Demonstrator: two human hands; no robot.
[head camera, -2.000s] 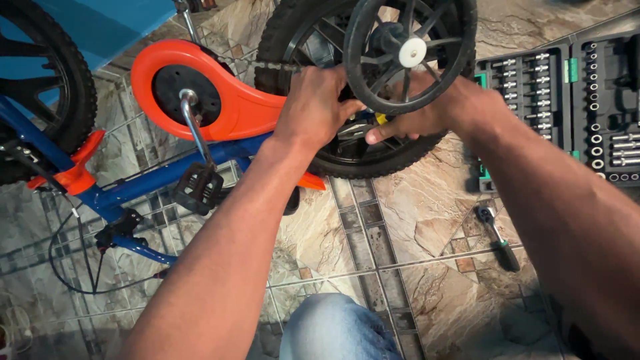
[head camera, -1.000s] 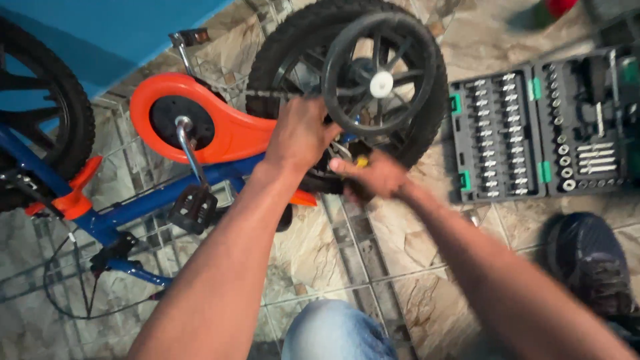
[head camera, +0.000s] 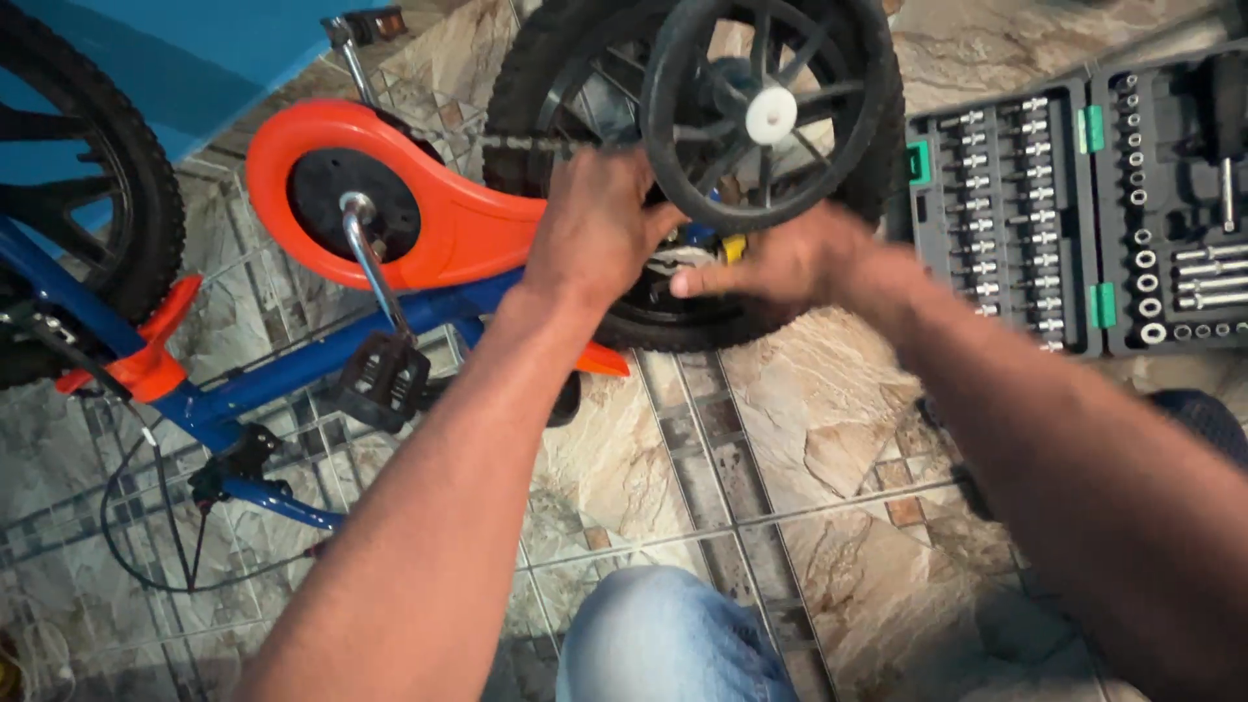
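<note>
A blue child's bicycle frame (head camera: 366, 336) lies on the tiled floor, with an orange chain guard (head camera: 458, 229) and a black rear wheel (head camera: 526, 88). A training wheel (head camera: 658, 107) with a white hub cap stands over the rear wheel. My left hand (head camera: 597, 229) is at the wheel's hub area, beside the chain guard's end; its fingertips are partly hidden. Below the training wheel, my right hand (head camera: 790, 258) is blurred, its thumb stretched out beside a yellow part (head camera: 733, 248) and a metal part. Whether either hand grips anything is unclear.
An opened socket set case (head camera: 1094, 224) lies at the right. A dark shoe (head camera: 1204, 419) shows below it, partly behind my right arm. The crank and pedal (head camera: 382, 380) stick up left of my left forearm. Brake cables (head camera: 161, 507) loop at lower left.
My right hand has shifted slightly at the rear wheel, while my left hand stays near the hub. The training wheel leans differently from two seconds ago. The view has shifted a little.
</note>
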